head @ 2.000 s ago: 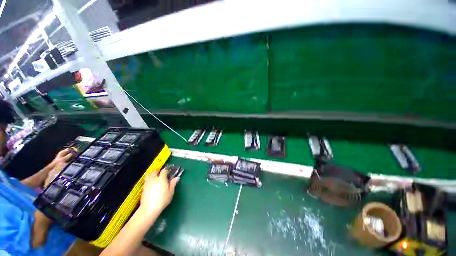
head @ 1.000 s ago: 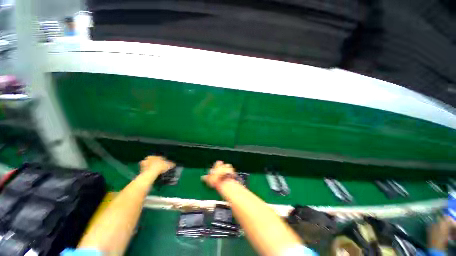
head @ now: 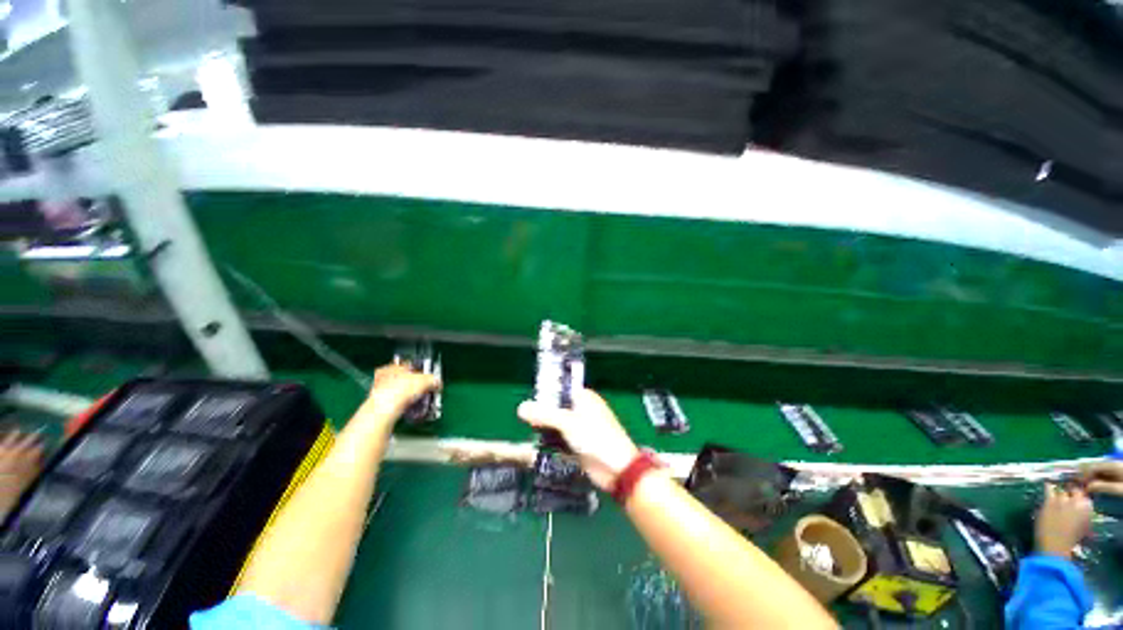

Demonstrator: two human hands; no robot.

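Observation:
My right hand (head: 589, 431) holds a silver-white phone circuit board (head: 560, 364) upright above the white rail. A red band is on the right wrist. My left hand (head: 402, 388) is over the green conveyor, its fingers on a dark phone assembly (head: 425, 382) with silver strips; the grip is partly hidden. Two small stacks of flat black batteries (head: 496, 489) lie by the white rail below the right hand. The stack of black blister trays (head: 160, 492) with yellow edges stands at the left.
More phone assemblies (head: 809, 427) lie along the conveyor to the right. The black fume fan (head: 739, 487), cardboard tube (head: 820, 556) and soldering station (head: 908, 554) stand at the right of the bench. Another person's hand (head: 1062, 519) is at the far right. A white post (head: 166, 222) slants at left.
My right hand has lifted from the conveyor and now shows a board in it. My left hand stays over the conveyor. The view has shifted slightly, showing more of the tray stack and soldering station.

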